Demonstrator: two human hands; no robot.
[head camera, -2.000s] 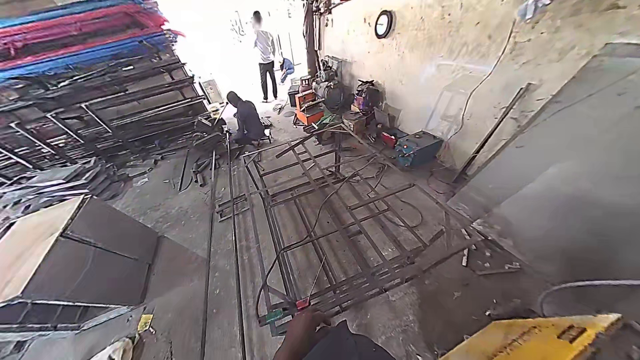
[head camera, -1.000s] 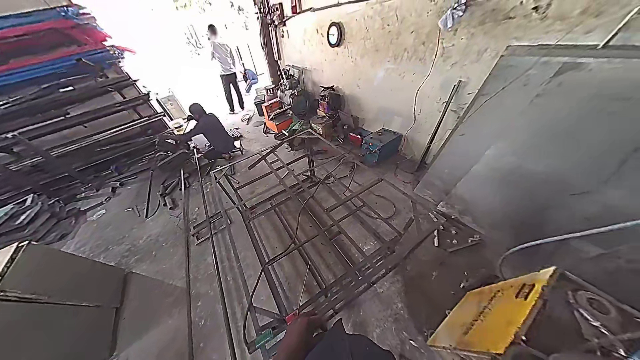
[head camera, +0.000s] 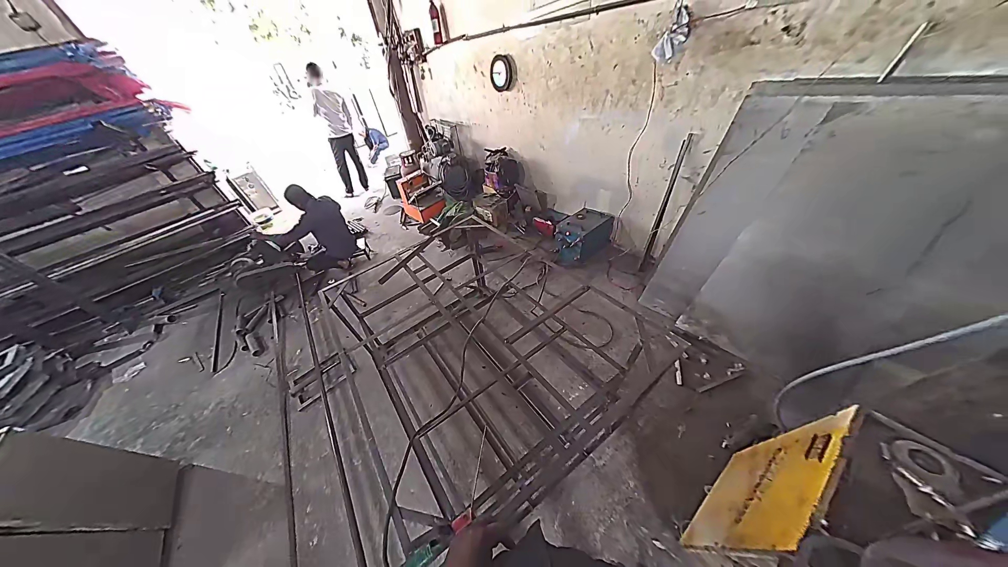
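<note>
My right hand (head camera: 471, 545), with a dark sleeve beside it, is at the bottom edge of the head view. It is closed around a red tool (head camera: 461, 521) that looks like a welding electrode holder; a thin rod (head camera: 479, 472) rises from it. Just left of the hand lies a green object (head camera: 425, 553), partly cut off, its kind unclear. A large frame of welded steel bars (head camera: 472, 370) lies on the floor just beyond the hand. Across it runs a black cable (head camera: 465, 378), curving down near the green object. My left hand is out of view.
A yellow panel (head camera: 776, 484) stands at lower right, beside machinery. Steel bars (head camera: 118, 213) are stacked at left. A person (head camera: 319, 228) crouches beyond the frame; another person (head camera: 339, 126) stands farther back. A blue-green metal box (head camera: 584, 235) sits by the wall.
The view has swung right and up, bringing in more of the yellow panel and the wall. My right hand keeps its hold on the red tool near the frame's near end.
</note>
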